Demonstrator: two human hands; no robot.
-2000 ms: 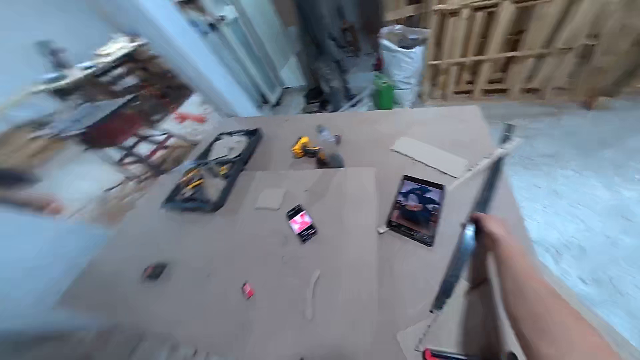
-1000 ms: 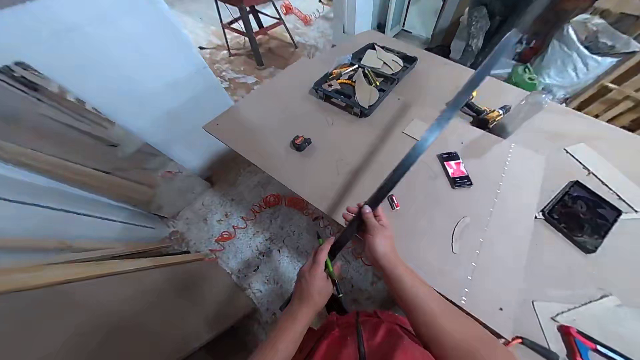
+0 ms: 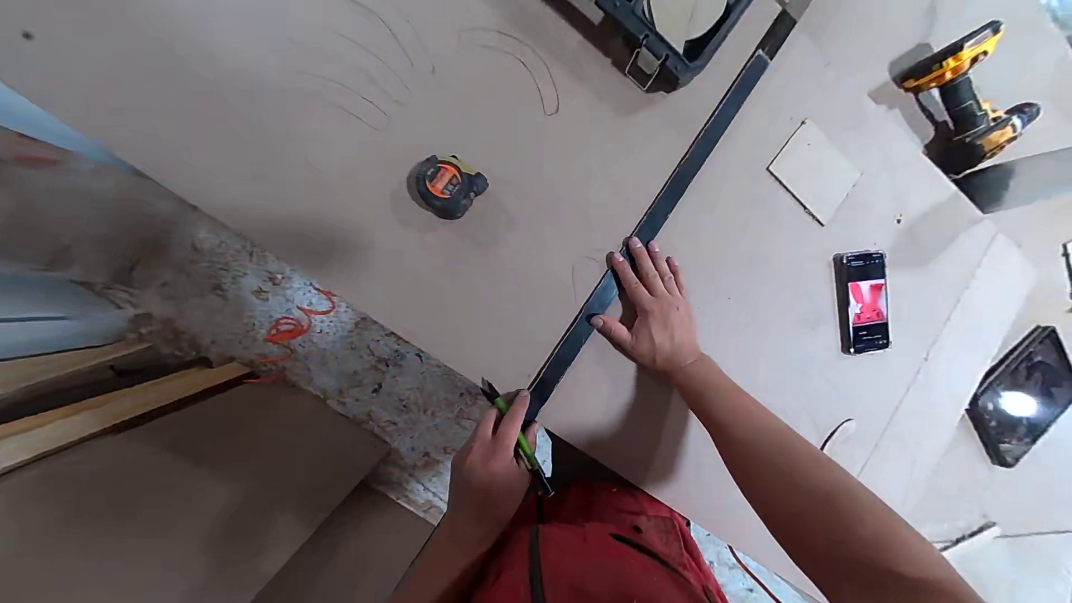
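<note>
A long dark metal straightedge [image 3: 699, 155] lies flat and diagonal across a large pale board [image 3: 335, 184], from its near edge up toward a black case. My right hand [image 3: 657, 314] presses on the bar's middle with spread fingers. At the near end of the bar, my left hand [image 3: 494, 456] holds a green and black marking pencil [image 3: 521, 440] between its fingers, the fingertips touching the bar's end. Left of the bar sits a black and orange tape measure [image 3: 450, 186]. Curved pencil lines mark the board's surface.
The black case [image 3: 662, 63] stands at the top. On the right are a yellow and black cordless drill [image 3: 963, 92], a square offcut [image 3: 814, 172], a phone [image 3: 863, 301] and a tablet [image 3: 1023, 398]. An orange coiled hose [image 3: 289, 328] lies on the floor beyond the board's edge.
The straightedge was raised in my hands a second ago and now lies on the board. My right hand has flattened onto it. The view has swung toward the board's near left part.
</note>
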